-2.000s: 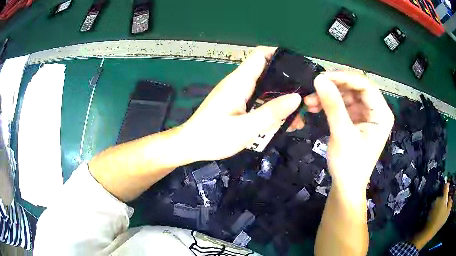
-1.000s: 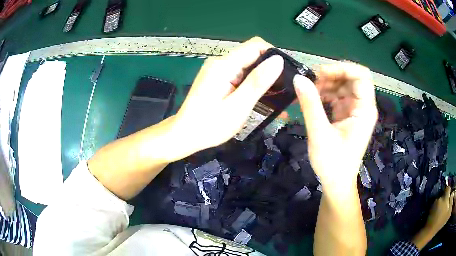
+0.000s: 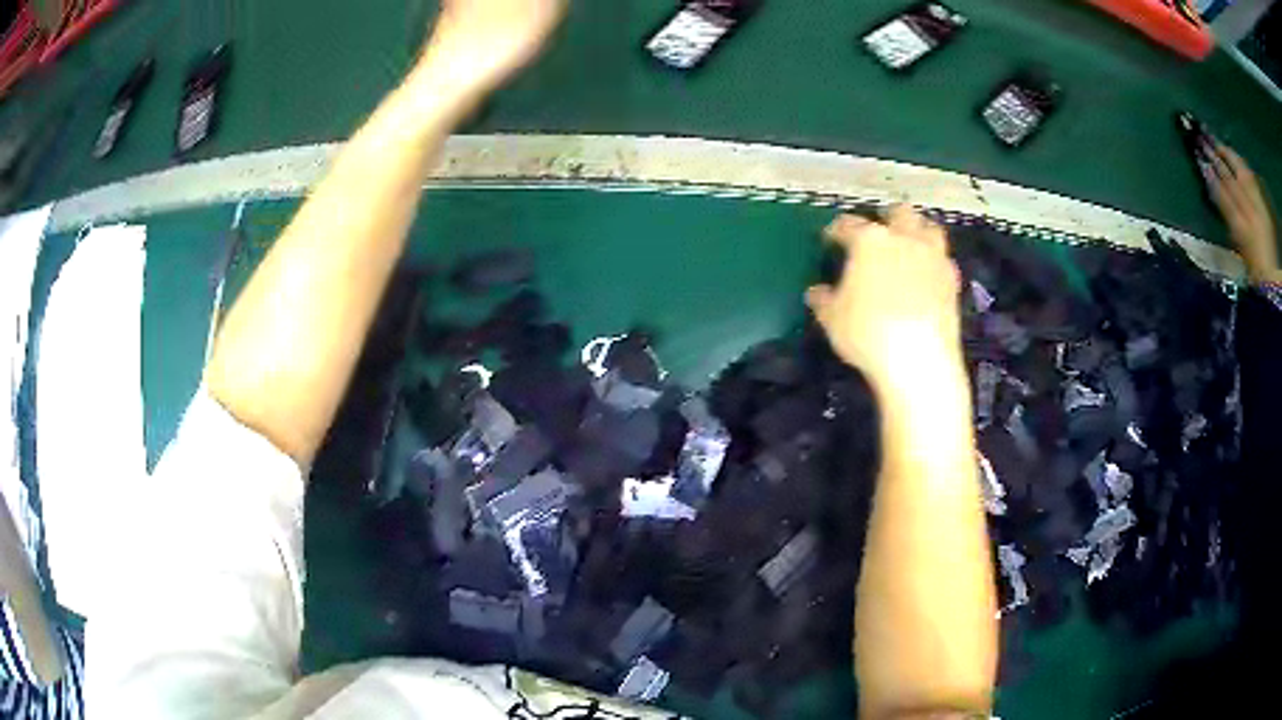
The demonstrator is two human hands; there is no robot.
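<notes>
My left hand (image 3: 495,26) is stretched over the green belt (image 3: 591,99) and cut off by the top edge; its fingers are hidden. My right hand (image 3: 896,288) is above the far edge of the heap of small black covers (image 3: 759,464), fingers curled down. Something dark shows at its fingertips; whether it is held cannot be told. Several covers have grey faces. The handset that was in my hands is not clearly visible. Keypad handsets lie on the belt, one (image 3: 692,31) right of my left hand and another (image 3: 911,35) further right.
The cream belt rail (image 3: 619,159) crosses between belt and worktop. White strips (image 3: 92,408) lie at far left. A dark flat phone is partly hidden beside my left forearm. Another person's hand (image 3: 1237,197) reaches a handset at far right. Red-orange trays (image 3: 1146,17) are beyond the belt.
My hands have parted: the left has moved up over the belt, the right to the heap's far edge. The handset has left the space between them. Belt handsets at the right have shifted left.
</notes>
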